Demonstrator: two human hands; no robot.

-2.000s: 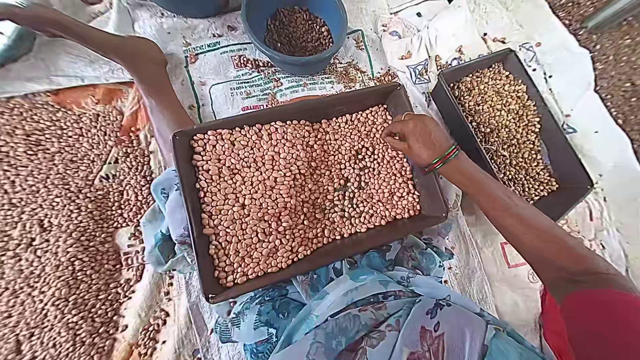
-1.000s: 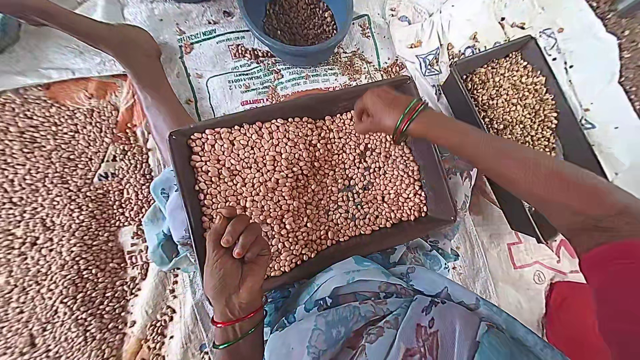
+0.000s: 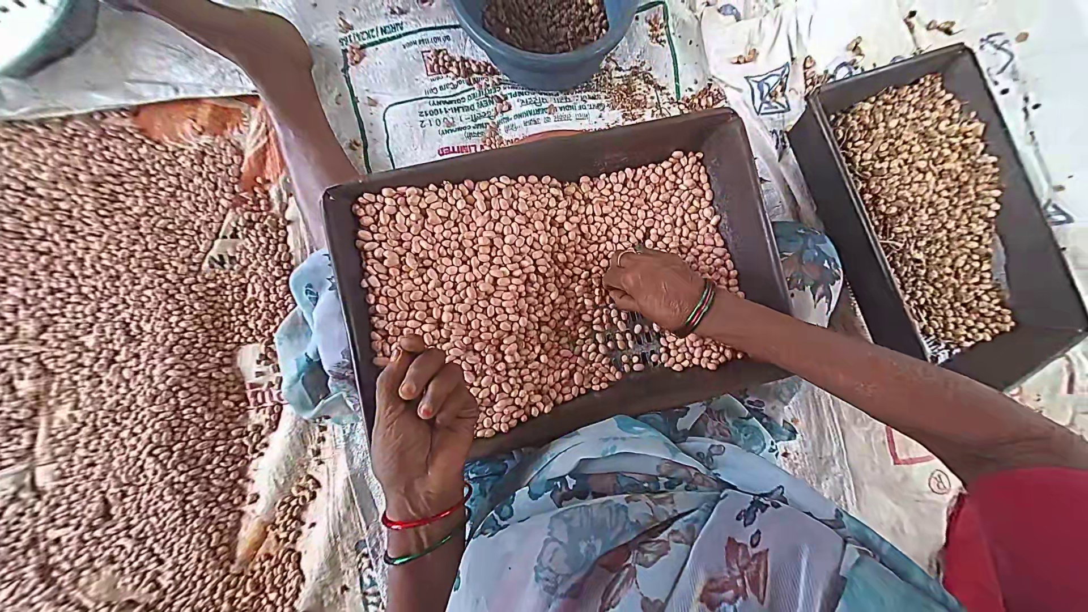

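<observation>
A dark rectangular tray [image 3: 544,157] full of pinkish nuts or seeds [image 3: 476,272] rests at my lap, its mesh-like bottom showing through a gap near the front right. My right hand [image 3: 659,289], with red and green bangles at the wrist, is down on the seeds right of centre, fingertips bunched; whether something is between them is hidden. Over the tray's front left corner my left hand [image 3: 425,408] is raised with its fingers curled, and I cannot tell whether it holds anything.
At the right, a second dark tray [image 3: 1033,280] holds yellowish-brown seeds or pods [image 3: 926,204]. A blue bowl [image 3: 548,68] with darker pieces stands beyond the main tray. Brown seeds [image 3: 127,340] spread over the left side. Printed sacks [image 3: 408,85] cover the ground; a bare leg [image 3: 293,102] lies at upper left.
My right hand has moved from the tray's far edge down toward its middle right. My left hand, out of view two seconds ago, is over the front left corner.
</observation>
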